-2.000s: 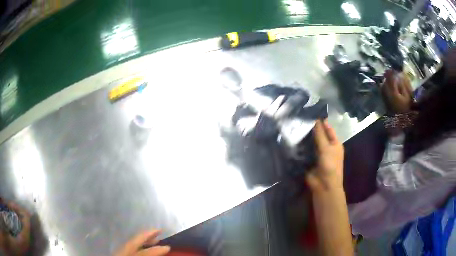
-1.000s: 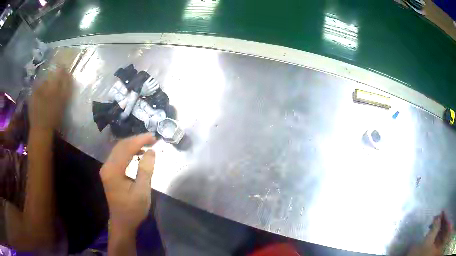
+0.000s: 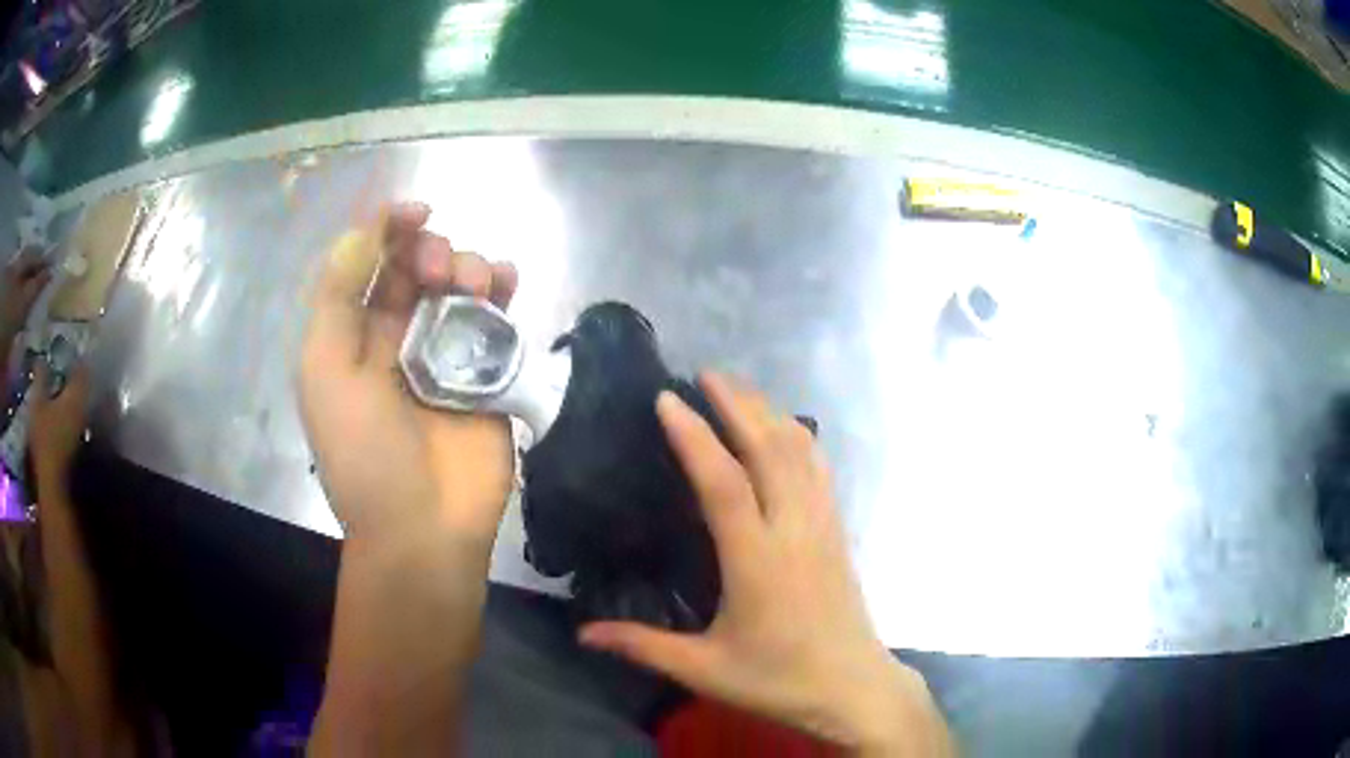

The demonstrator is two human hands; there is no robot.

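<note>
The grey-white head piece (image 3: 462,353), a hollow faceted cup, rests against the fingers and palm of my left hand (image 3: 407,400). A white neck (image 3: 539,397) joins it to the glossy black figure body (image 3: 615,459), which lies at the bench's near edge. My right hand (image 3: 763,548) holds the black body from the right, thumb at its lower end and fingers on its upper side. The small white glue bottle (image 3: 971,310) stands to the right on the bench.
A yellow cutter (image 3: 965,200) and a black-and-yellow handled tool (image 3: 1269,245) lie near the green belt (image 3: 681,59). Another black part (image 3: 1335,481) is at the right edge. A neighbour's arm (image 3: 59,444) and a pale board (image 3: 98,255) are at the left.
The view has turned left, then partly back right. A figure that lay on the bench at the left a second ago is no longer there; both my hands are now on a figure in front of me.
</note>
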